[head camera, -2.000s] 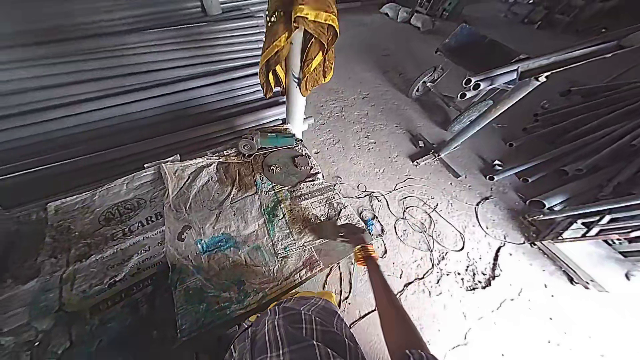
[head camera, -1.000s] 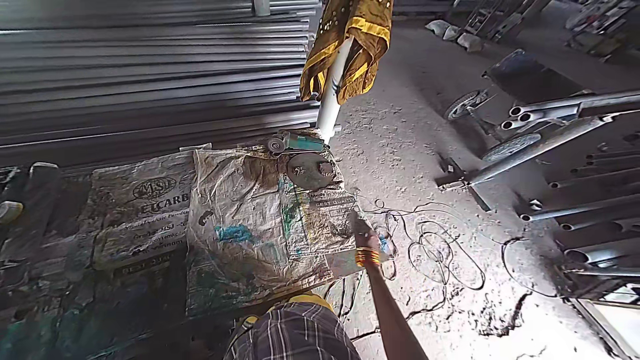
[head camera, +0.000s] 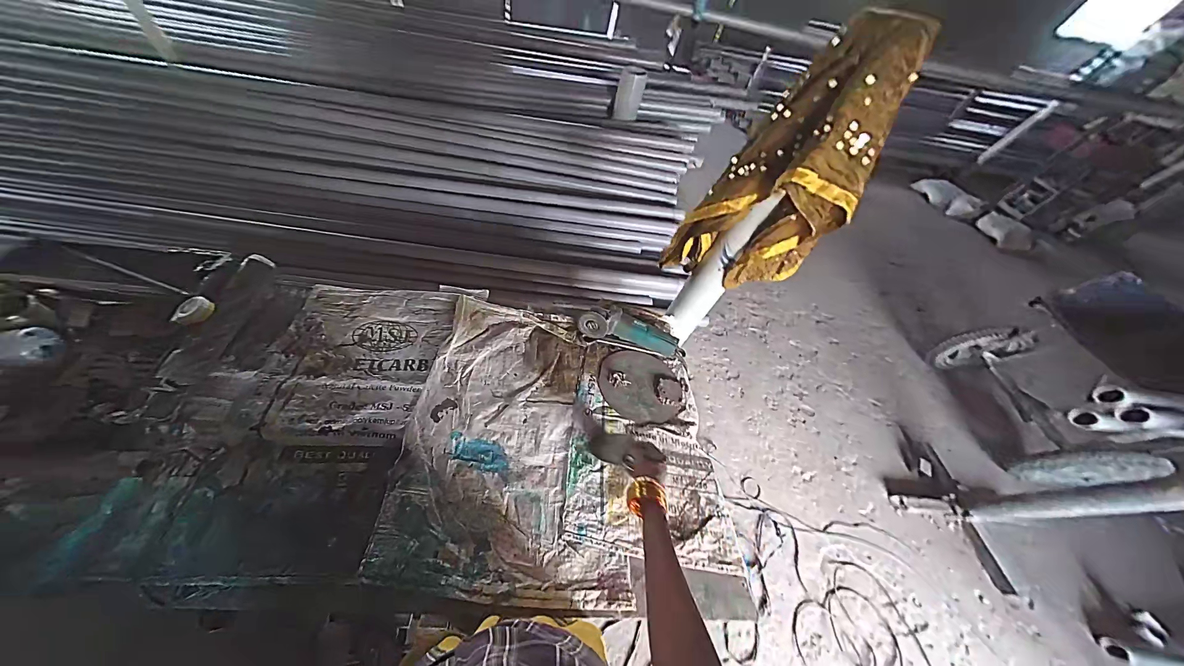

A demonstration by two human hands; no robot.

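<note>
My right hand point(head camera: 634, 451), with orange bangles point(head camera: 646, 497) at the wrist, is over the right part of the printed woven sacks point(head camera: 518, 499). It is blurred, and a dark greyish patch shows at its fingers; whether this is a held thing I cannot tell. Just beyond the hand lies a dark round plate point(head camera: 634, 400) with small pieces on it. Behind the plate rests a teal power tool point(head camera: 638, 333), seemingly an angle grinder. A blue-green paint stain point(head camera: 478, 451) marks the sack to the left. My left hand is not in view.
A white post point(head camera: 703, 291) with a brown and yellow cloth point(head camera: 805, 176) rises behind the tool. Long metal pipes point(head camera: 444, 157) are stacked beyond the sacks. Cables point(head camera: 851, 592) lie on the floor at right, near a metal stand point(head camera: 934, 504) and more pipes point(head camera: 1124, 416). A tape roll point(head camera: 192, 311) sits at left.
My right hand has moved from the right edge of the sacks inward, to a place just below the round plate. The view has turned left and tilted.
</note>
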